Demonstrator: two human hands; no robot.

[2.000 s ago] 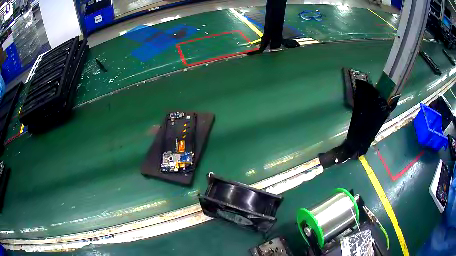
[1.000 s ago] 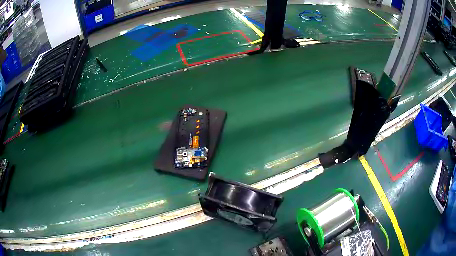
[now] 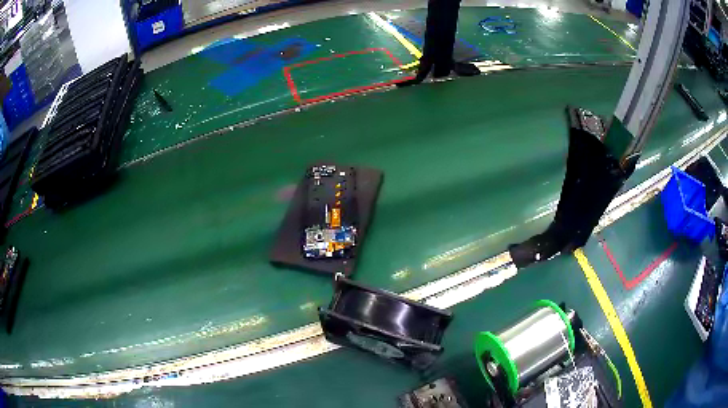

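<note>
A phone assembly (image 3: 329, 209) lies on a dark foam pad (image 3: 292, 239) on the green conveyor. Its back is open. The blue-white main board (image 3: 329, 242) is at the end nearer me, an orange flex runs up the middle, and a small board is at the far end. Neither of my hands is in the picture.
A black fan (image 3: 385, 320) stands by the conveyor's pale rail (image 3: 239, 351). A solder wire spool (image 3: 527, 343) with green flanges is at the lower right. Black trays (image 3: 86, 131) are stacked far left. A blue bin (image 3: 686, 203) and a person's blue sleeve (image 3: 706, 370) are at right.
The phone assembly and its foam pad have moved right and slightly away along the conveyor. The unit behind the black post has also shifted right, and another at the left edge has come further into view.
</note>
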